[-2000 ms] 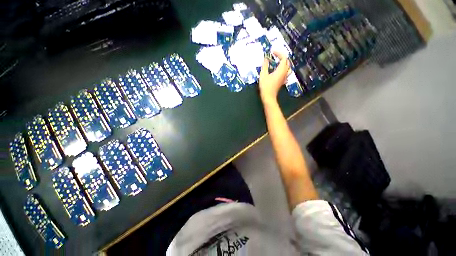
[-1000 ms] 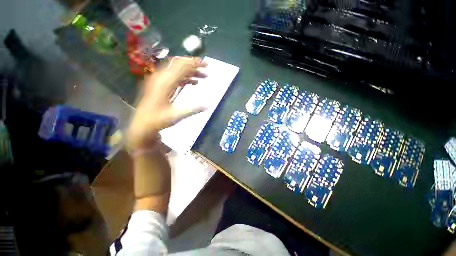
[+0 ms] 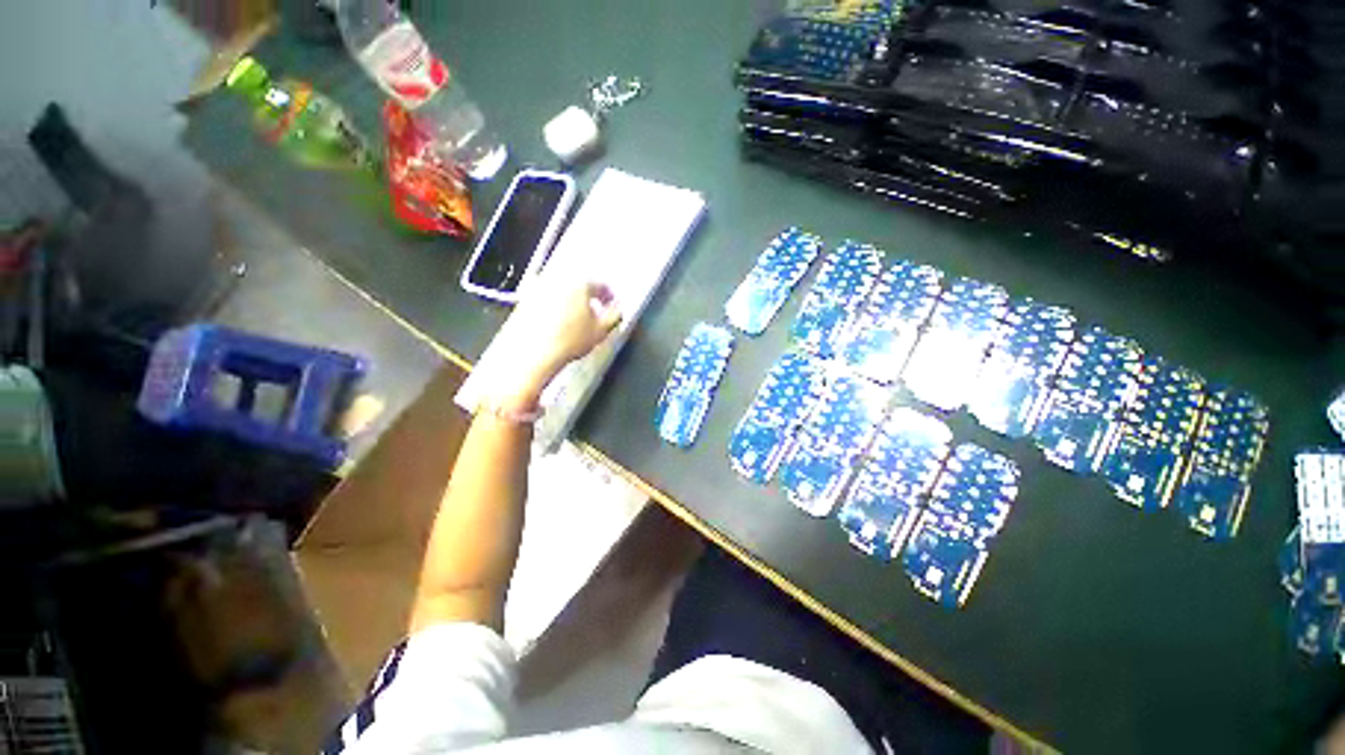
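Note:
A long white stack of sheets (image 3: 642, 221) lies slanted at the bench's near edge, left of the boards. My left hand (image 3: 564, 328) is on top of it, back up, with the fingers curled. Whether the fingertips pinch a sheet is hidden. Blue circuit boards (image 3: 966, 516) lie in two slanted rows right of the stack. Some show a bright white upper part or glare. My right hand is not in view.
A white-edged phone (image 3: 521, 236), white case (image 3: 571, 134), plastic bottle (image 3: 421, 81), green bottle (image 3: 295, 111) and red packet (image 3: 423, 180) lie behind the stack. Black trays (image 3: 944, 133) are piled behind the boards. A blue stool (image 3: 244, 391) and cardboard box (image 3: 376, 538) are at left below.
The view has swung left from the board heap, where my right hand was. My left hand, spread and blurred above the phone and stack, has come down onto the stack with fingers curled.

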